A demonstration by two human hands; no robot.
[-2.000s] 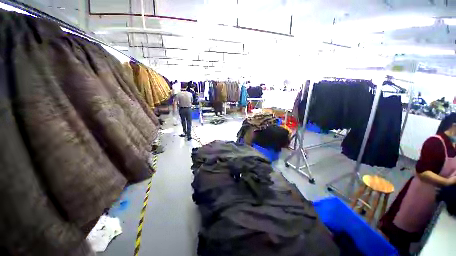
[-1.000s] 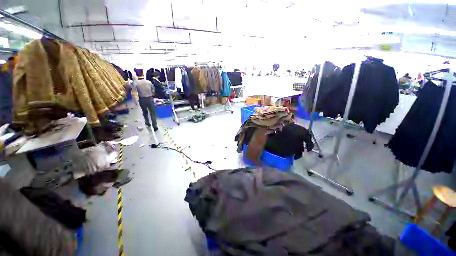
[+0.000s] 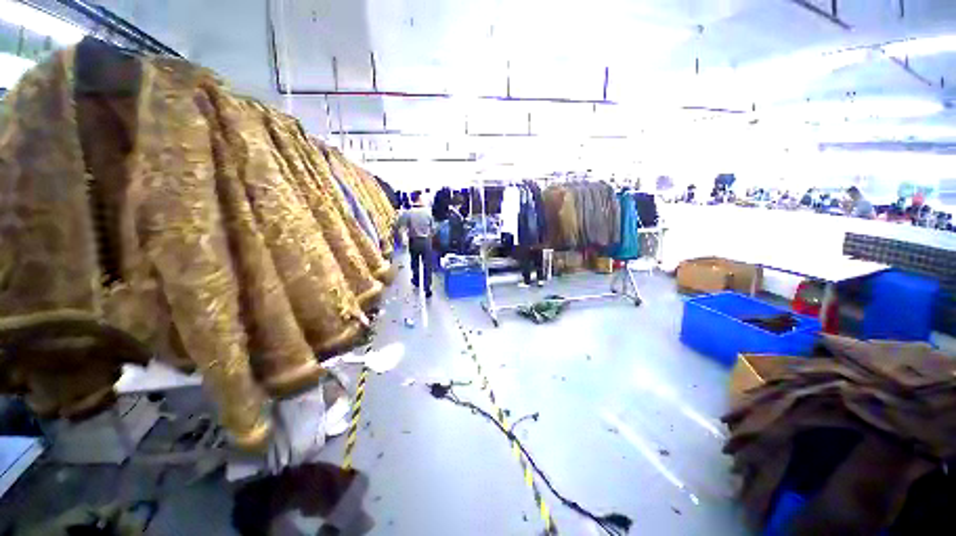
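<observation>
Neither of my hands is in view. Nearest at the left, a dense row of golden-brown tweed jackets [image 3: 199, 220] hangs from an overhead rail [image 3: 115, 29]. The front jacket is open and shows a dark inside. At the lower right, a heap of brown and dark garments [image 3: 849, 429] lies over a blue container that shows only in part.
A black cable [image 3: 514, 445] lies on the floor across yellow-black tape. Dark cloth [image 3: 299, 500] and pale scraps lie at lower left. A blue bin [image 3: 750, 327] and cardboard box [image 3: 704, 275] stand right. Ahead are a wheeled rail of garments [image 3: 582, 218] and a walking person [image 3: 419, 243].
The view has moved forward along the aisle. The golden-brown jackets are now close at left, the brown heap has moved to the lower right, and the large dark pile and black-garment rails are out of view.
</observation>
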